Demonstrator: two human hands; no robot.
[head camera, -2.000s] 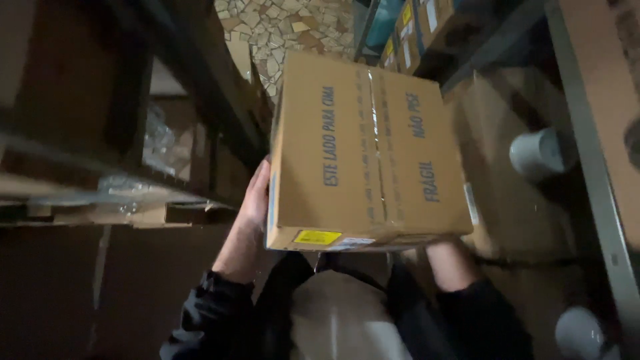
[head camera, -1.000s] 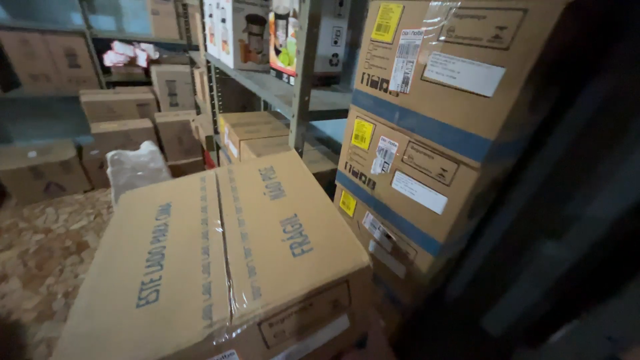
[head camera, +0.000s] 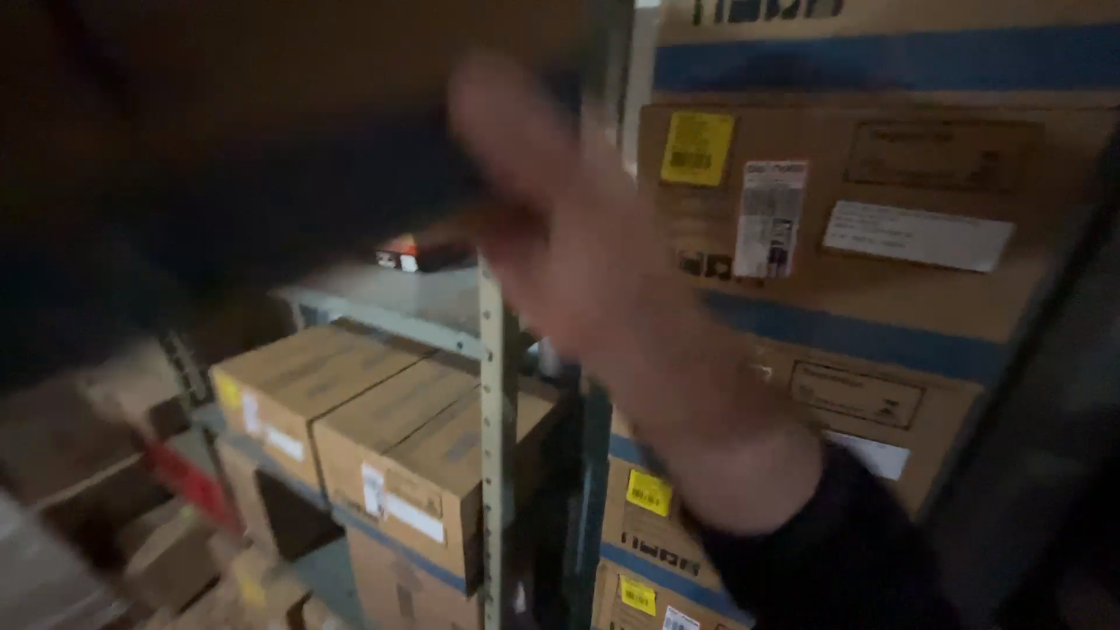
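Note:
My right hand (head camera: 577, 245), blurred, reaches up from a dark sleeve at the lower right. Its fingers press on the right side of a large cardboard box (head camera: 289, 79) with a dark band, which fills the upper left close to the camera. My left hand is hidden or out of the frame. Just behind and to the right of my right hand rises a stack of cardboard boxes (head camera: 884, 306) with blue bands, yellow stickers and white labels.
A perforated metal shelf post (head camera: 499, 455) stands left of the stack. Cardboard boxes (head camera: 394, 490) sit side by side on a lower shelf, under a metal shelf (head camera: 411, 302). More boxes (head camera: 166, 551) are blurred at the lower left.
The carried box was low in front of me and showed its printed top; now it is raised at the upper left. My left hand, seen two seconds ago, is out of sight.

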